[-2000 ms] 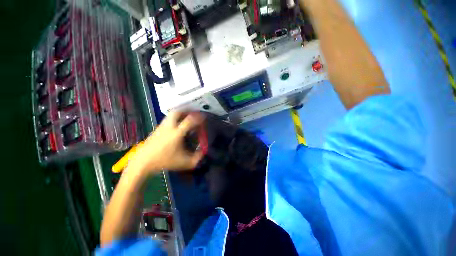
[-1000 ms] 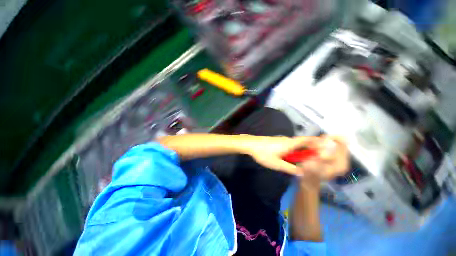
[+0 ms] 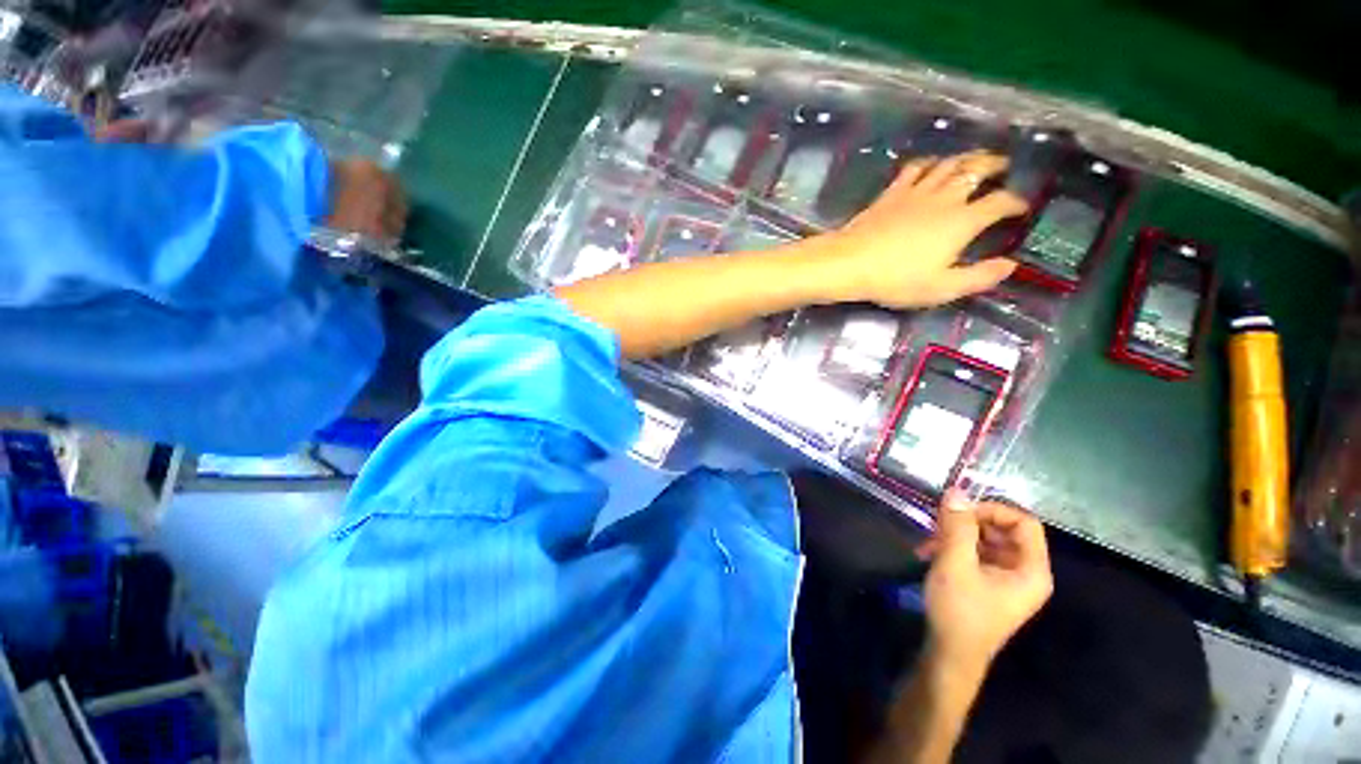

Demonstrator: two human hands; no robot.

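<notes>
A clear blister tray [image 3: 764, 385] lies on the green bench with red-rimmed phones in two rows. My left hand [image 3: 933, 232] is over its far row, fingers spread, beside a red-rimmed phone [image 3: 1072, 224] at the far right end; no grip on it shows. Another red-rimmed phone [image 3: 939, 424] lies at the near right corner of the tray, silver-white area up. My right hand [image 3: 987, 575] is at this phone's near edge, fingers curled and fingertips touching or almost touching it. Whether they grip it cannot be told.
A red-rimmed phone [image 3: 1163, 303] lies on the bench right of the tray. A yellow-orange tool [image 3: 1258, 448], perhaps an electric screwdriver, lies further right. Another person's blue sleeve [image 3: 164, 284] and hand [image 3: 366, 205] are at the left. A pale rail [image 3: 1194, 157] runs behind the tray.
The view has swung from the white machine to the bench and tray. My hands, together around something red a second ago, are now apart, the left over the tray, the right at its near corner.
</notes>
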